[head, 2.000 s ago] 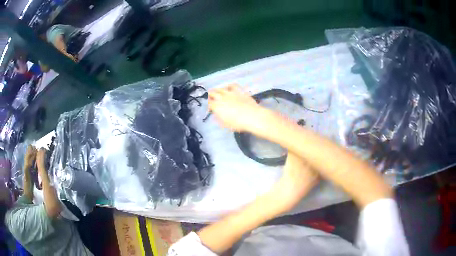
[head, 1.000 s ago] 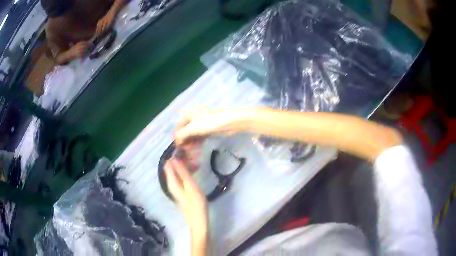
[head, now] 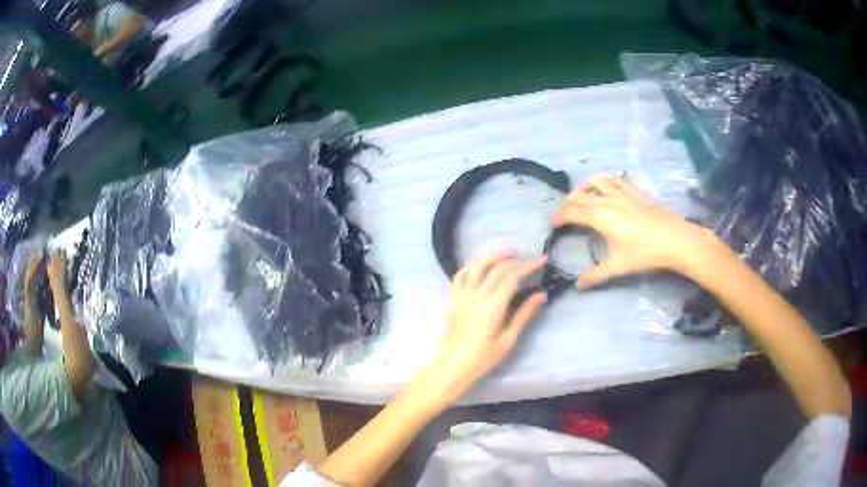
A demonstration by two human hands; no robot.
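Note:
A large black C-shaped headband [head: 451, 211] lies on the white foam sheet [head: 428, 352], its opening to the right. A small black ring-shaped yoke [head: 555, 270] is at the headband's lower right end. My right hand [head: 623, 233] curls around the yoke, with its fingers at the top and the thumb at the bottom. My left hand [head: 494, 309] holds the headband's lower end beside the yoke; the fingers cover that end. The exact joint between the parts is hidden by my fingers.
A clear bag of black parts [head: 285, 257] lies on the left, parts spilling from its right edge. Another bag [head: 789, 181] lies on the right. The green conveyor [head: 456, 57] runs behind. Cartons [head: 221, 433] stand below left. Another person's arms [head: 71, 323] are at far left.
The view has swung back right from the tilted view. The headband now lies open side right. My right hand has moved onto the yoke, and my left hand is at the headband's lower end.

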